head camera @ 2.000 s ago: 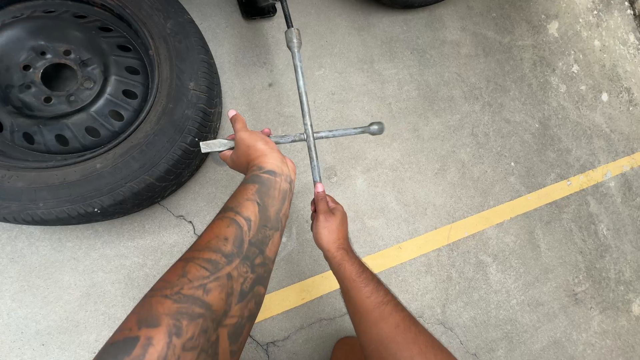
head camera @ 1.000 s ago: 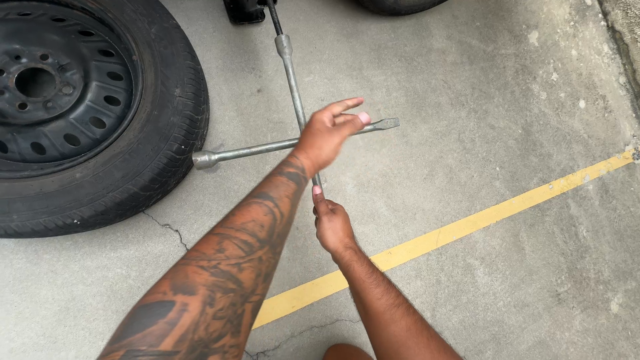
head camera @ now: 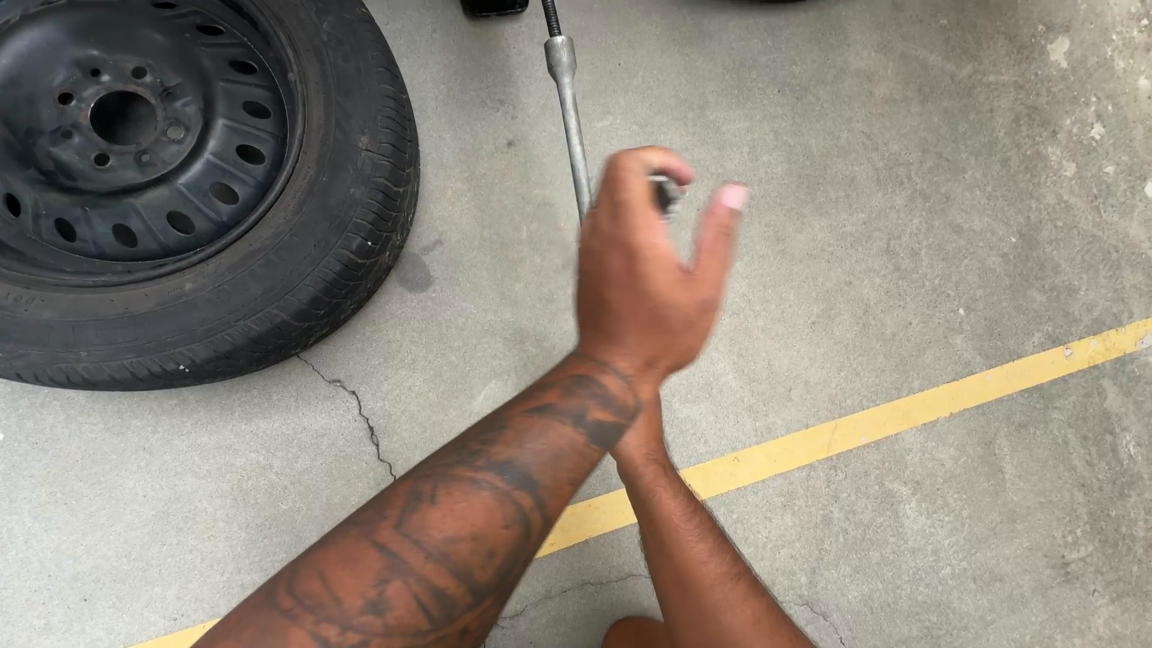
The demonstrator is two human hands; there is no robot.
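A four-way lug wrench [head camera: 572, 126] of grey metal points away from me. Its far socket sits on the end of a dark threaded rod [head camera: 551, 16] at the top edge. My left hand [head camera: 648, 261], blurred, is over the wrench's centre, with thumb and fingers apart; one dark socket end shows between them. Whether the hand touches the wrench is unclear. My right hand is hidden behind my left wrist, and only its forearm and wrist [head camera: 643, 450] show, beneath the near end of the wrench.
A tyre on a black steel wheel [head camera: 360, 243] lies on the concrete floor at the upper left. A black object [head camera: 493, 7] stands by the rod at the top edge. A yellow painted line [head camera: 837, 436] crosses the floor, which has cracks.
The wrench's cross arms have turned between frames, with different ends showing at the sides. My left hand has moved from the left arm of the cross to over its centre and right side.
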